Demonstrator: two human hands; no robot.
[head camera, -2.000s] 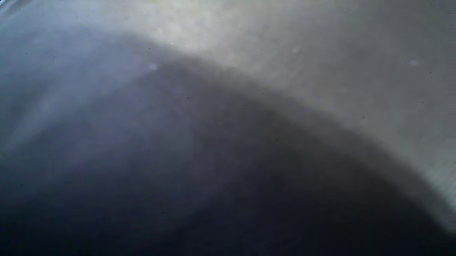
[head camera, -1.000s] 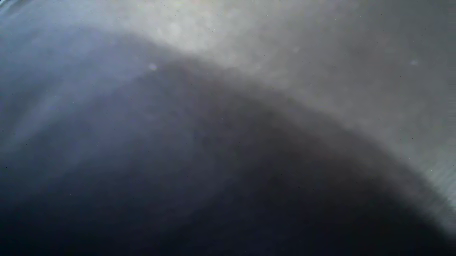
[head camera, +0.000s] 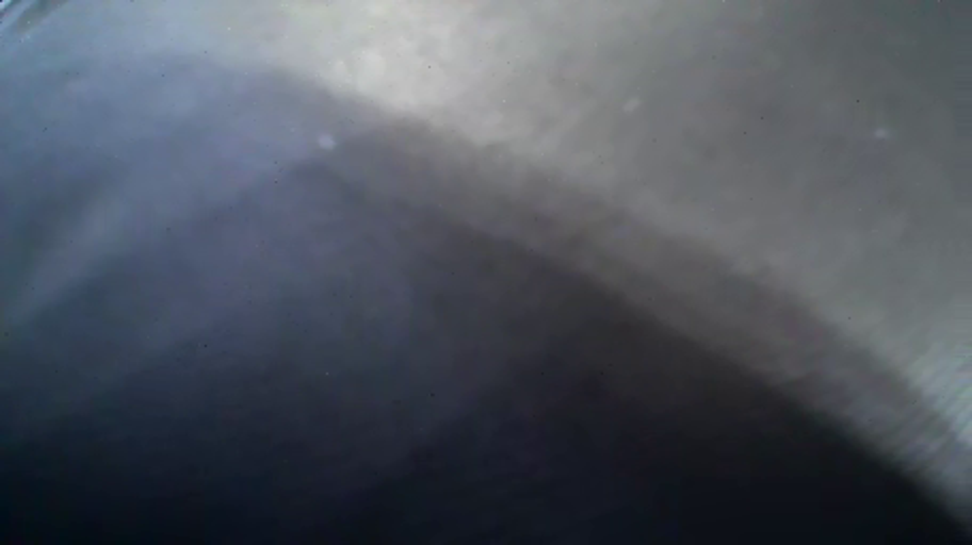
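Observation:
A blurred pale grey surface (head camera: 682, 117) fills the upper right of the head view, too close and out of focus to name. A dark blue-grey area (head camera: 352, 319) fills the left and bottom and turns almost black at the lower right. A soft slanting edge divides the two, running from the upper left down to the lower right. Neither my left hand nor my right hand can be made out. No held object can be made out.
A small bright streaked patch (head camera: 21, 19) shows at the top left corner. Another lighter, finely ribbed patch (head camera: 954, 399) shows at the right edge. Nothing else can be told apart.
The dark edge at the lower right has drawn back slightly down and left, leaving a wider mid-grey band beside it. The rest looks the same.

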